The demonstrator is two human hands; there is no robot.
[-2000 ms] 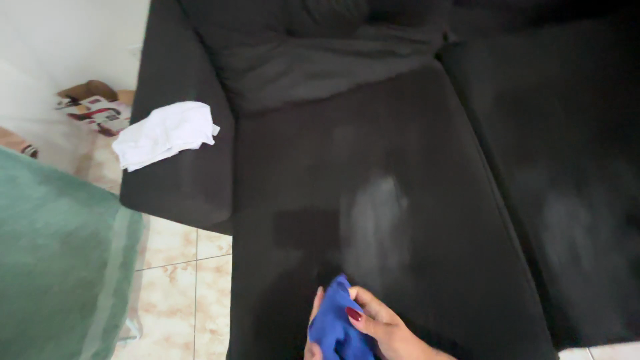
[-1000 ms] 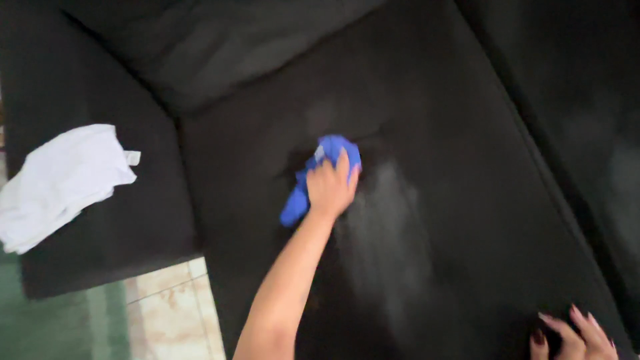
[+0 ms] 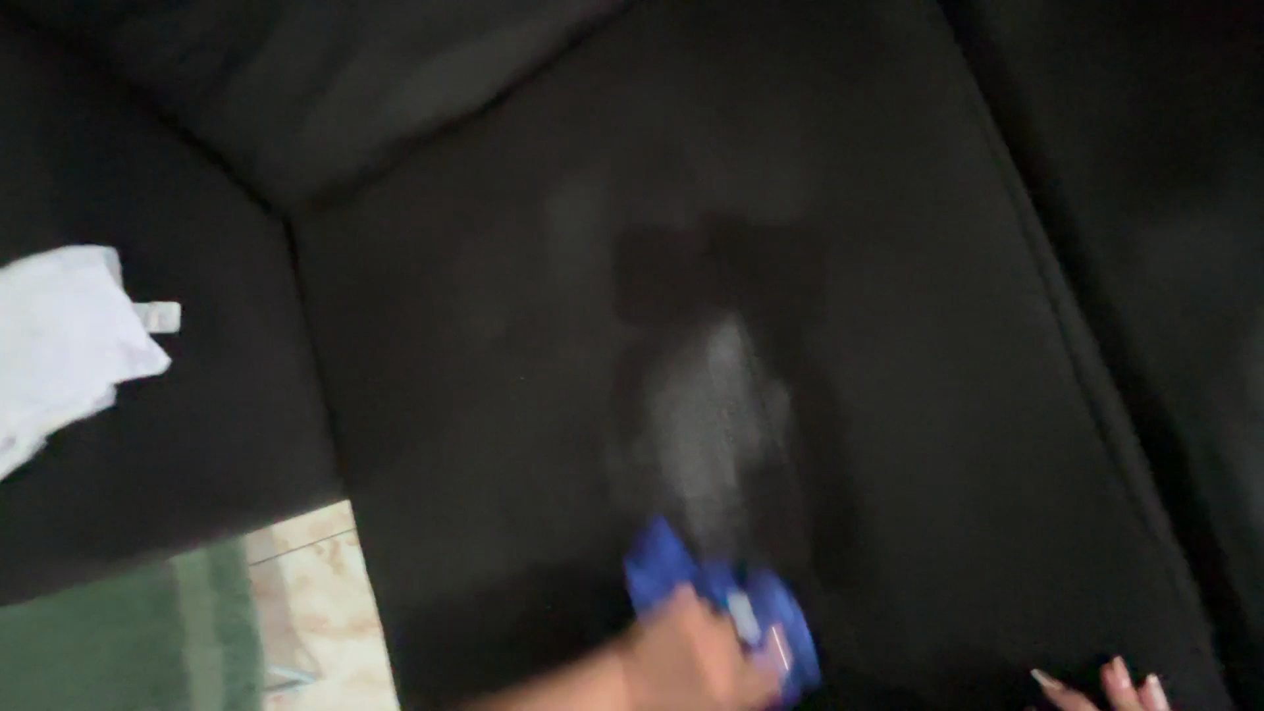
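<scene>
My left hand (image 3: 696, 647) grips a blue cloth (image 3: 657, 573) against the front part of the black sofa seat cushion (image 3: 474, 395); hand and cloth are blurred. Just beyond the cloth, a pale greyish patch (image 3: 711, 425) marks the seat fabric. At the bottom right edge, only the fingers of my right hand (image 3: 1111, 686) show, spread and resting on the cushion with nothing seen in them. A folded white cloth (image 3: 69, 346) with a small tag lies on the sofa's armrest (image 3: 227, 395) at the left.
The backrest cushion (image 3: 296, 89) rises at the upper left. A dark gap (image 3: 1086, 326) separates this seat from the neighbouring seat cushion (image 3: 1205, 247) on the right. Below the armrest are a green rug (image 3: 109, 632) and light tiled floor (image 3: 321, 602).
Two seconds ago both hands held the blue cloth; one second ago the right was off it. Since then my left hand has moved the cloth from mid-seat toward the front.
</scene>
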